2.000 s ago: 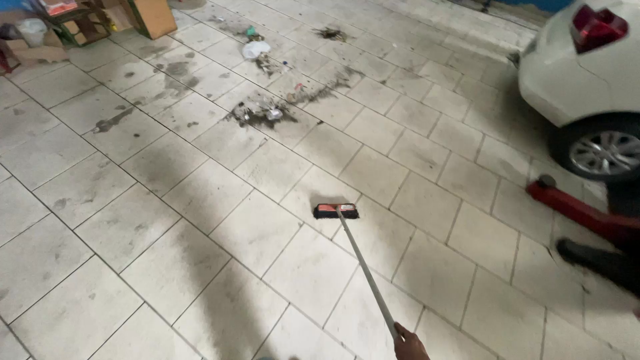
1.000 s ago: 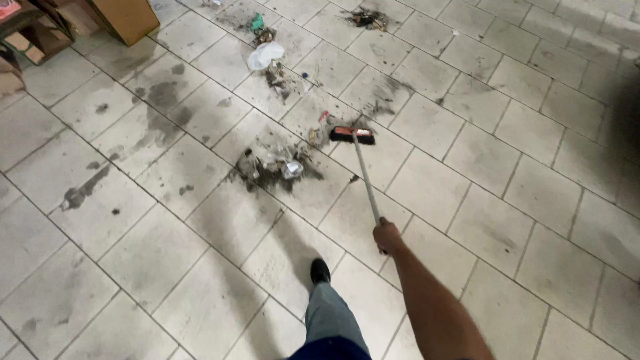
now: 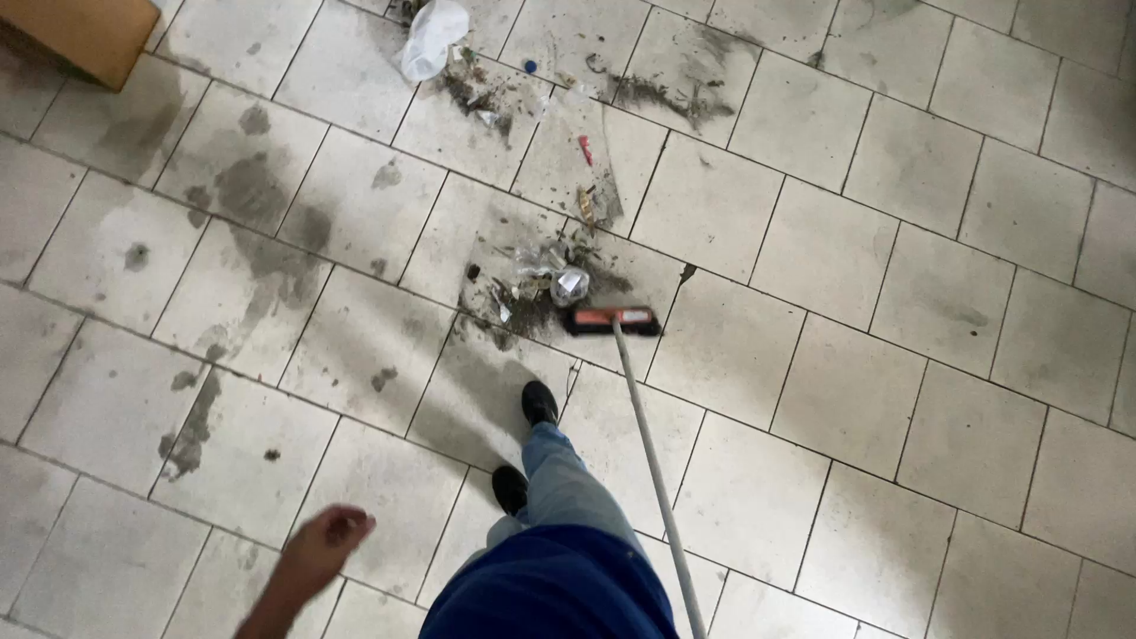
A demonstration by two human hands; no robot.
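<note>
A push broom with a red-orange head and dark bristles (image 3: 614,320) rests on the tiled floor, against the right edge of a pile of dirt and litter (image 3: 532,293). Its pale pole runs down past my right side and leaves the bottom of the view. My right hand is out of view. At the lower left my left hand (image 3: 330,539) hangs above the tiles, its fingers curled and slightly blurred, with nothing seen in it. A crumpled clear plastic piece (image 3: 570,286) lies in the pile, just above the broom head.
A white plastic bag (image 3: 435,40) lies at the top beside more dirt. A blue cap (image 3: 531,67) and a red scrap (image 3: 585,150) lie between scattered debris. A cardboard box (image 3: 84,35) stands at the upper left. Dark stains (image 3: 253,191) mark the left tiles.
The broom head has moved from above and right of the dirt pile to its lower right edge. My right hand has left the view; my left hand has come in. The view has tilted further down.
</note>
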